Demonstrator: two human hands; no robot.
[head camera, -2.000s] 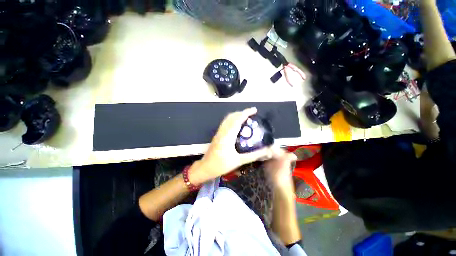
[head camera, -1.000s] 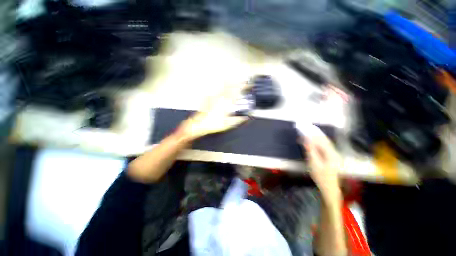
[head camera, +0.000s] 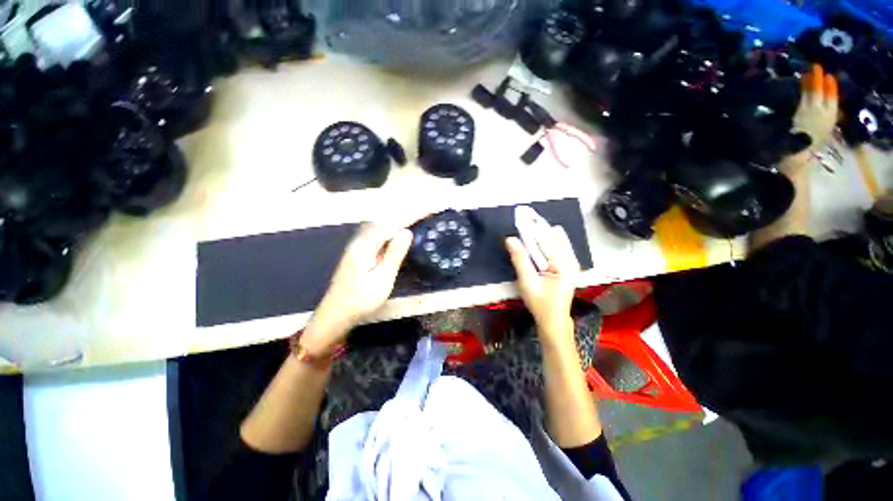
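Observation:
A black camera head (head camera: 446, 245) with a ring of pale dots is over the dark mat (head camera: 264, 279), its face turned up. My left hand (head camera: 367, 269) is at its left side, fingertips at its edge; whether they grip it is unclear. My right hand (head camera: 544, 269) is to its right, apart from it, and pinches a small white wiping cloth (head camera: 532, 235). Two more camera heads stand behind the mat, one at the left (head camera: 350, 157) with a thin wire and one at the right (head camera: 446, 142).
Pink-handled cutters (head camera: 563, 142) and small black fittings (head camera: 514, 108) lie at the back right. Black housings are heaped at left (head camera: 108, 147) and right (head camera: 725, 191). A large clear bag (head camera: 421, 34) is at the back. A neighbour's hand (head camera: 815, 113) with orange fingertips is at right.
Two camera heads now stand behind the mat where there was one, and another is at my left hand. My hands have moved apart. The view has shifted and is sharp again after a blur.

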